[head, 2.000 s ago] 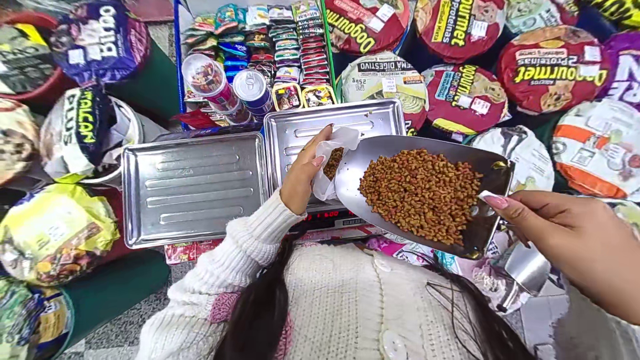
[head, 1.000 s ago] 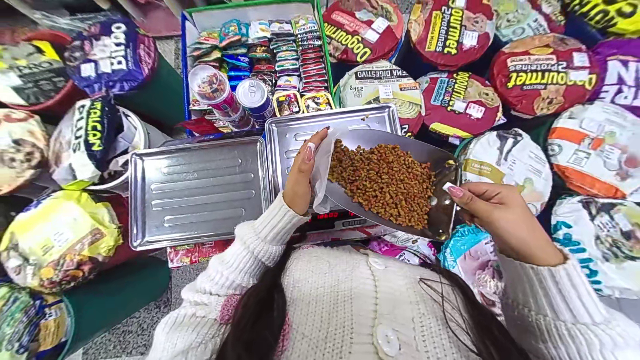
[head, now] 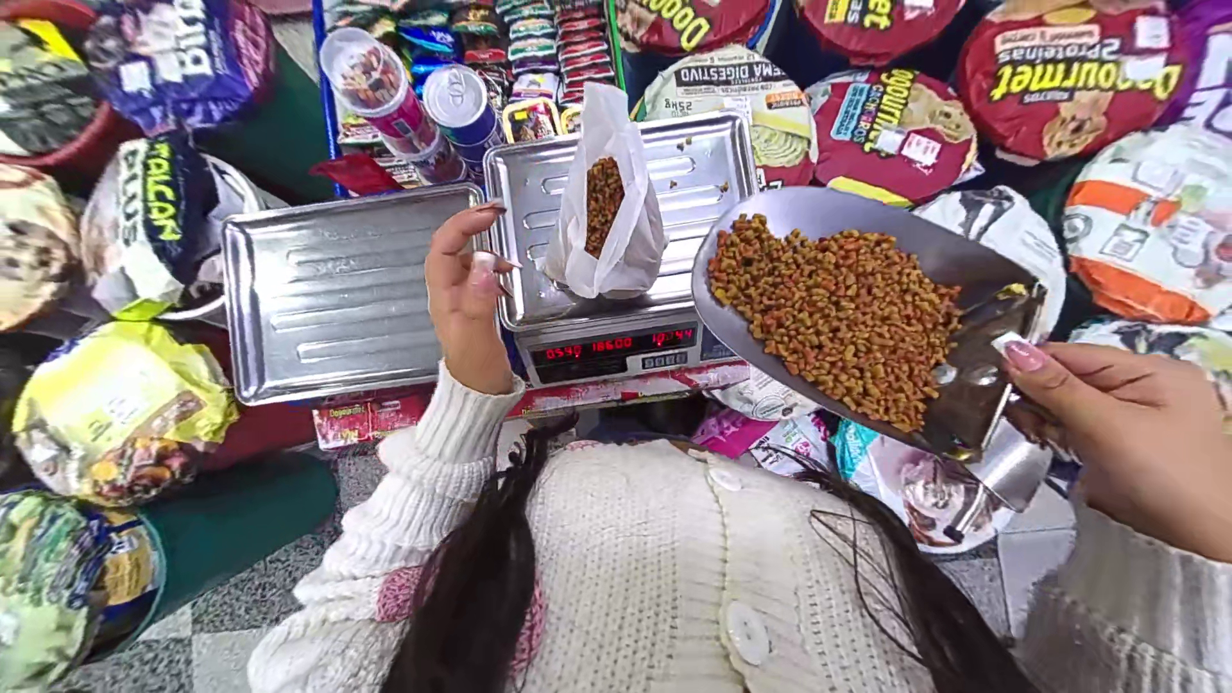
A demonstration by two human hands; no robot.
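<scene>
My right hand (head: 1107,414) grips the back end of a metal scoop (head: 1001,289) heaped with brown kibble (head: 837,318). Left of the scoop, a translucent white plastic bag (head: 633,226) stands with its mouth open on the steel pan of a digital scale (head: 707,154), some kibble showing inside. A few loose pieces lie on the pan. The scale's red display (head: 616,348) is lit. My left hand (head: 472,289) is raised at the pan's left edge, fingers apart and curled, holding nothing and apart from the bag.
A second steel tray (head: 351,289) lies left of the scale. Behind stand a plastic tub of treats (head: 371,82), a can (head: 467,111) and a box of small pouches (head: 539,48). Pet food sacks (head: 1068,77) crowd both sides. Another metal scoop (head: 1011,467) lies at lower right.
My left hand has let go of the white bag, which now stands on the scale pan. The scoop has moved right, away from the bag, still heaped with kibble.
</scene>
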